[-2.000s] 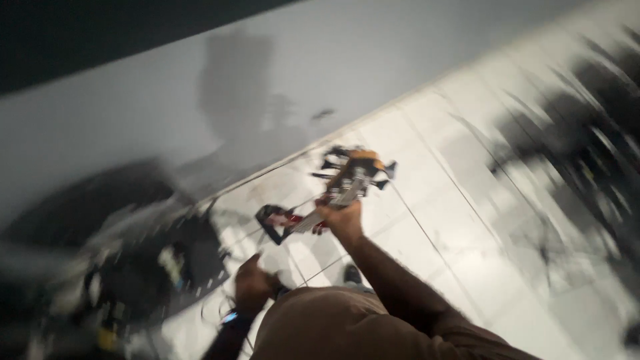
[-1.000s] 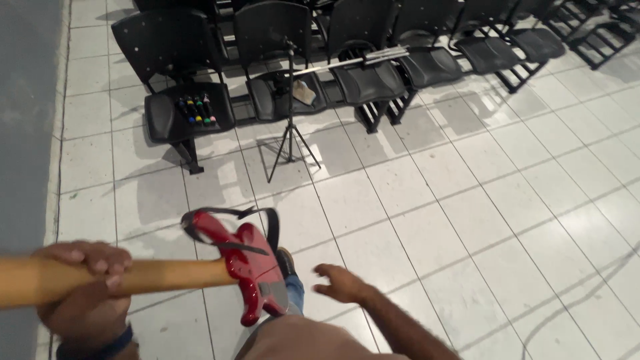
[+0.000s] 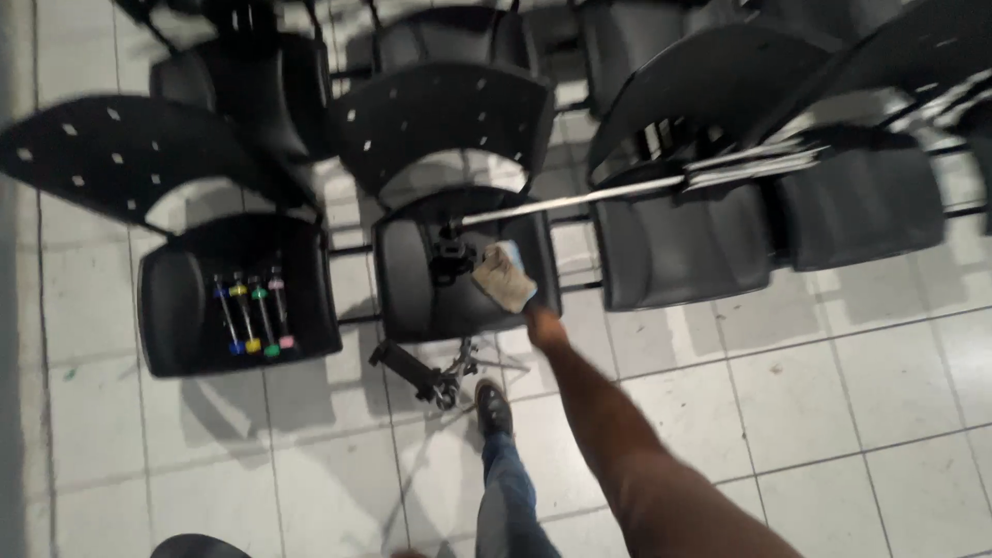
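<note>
My right hand (image 3: 546,328) reaches to the near right corner of a folded beige and light-blue cloth (image 3: 504,280) that lies on a black chair seat (image 3: 407,279). Its fingertips are at the cloth's edge; blur hides whether they grip it. Beside the cloth on the same seat is a small black clamp-like object (image 3: 452,260). My left hand cannot be made out; only a small blurred patch of skin shows at the bottom edge. The guitar is not recognisable in this view, apart from a dark curved shape (image 3: 198,546) at the bottom left that I cannot identify.
Rows of linked black chairs (image 3: 686,248) fill the upper part. Several coloured-end tubes (image 3: 249,314) lie on the left seat. A light metal pole assembly (image 3: 744,167) spans seats to the right. A black stand (image 3: 438,384) is close to my shoe (image 3: 494,407).
My right hand has moved from beside my body to the cloth on the chair. The red guitar and the left hand on its neck have left clear view. The view has moved closer to the chairs.
</note>
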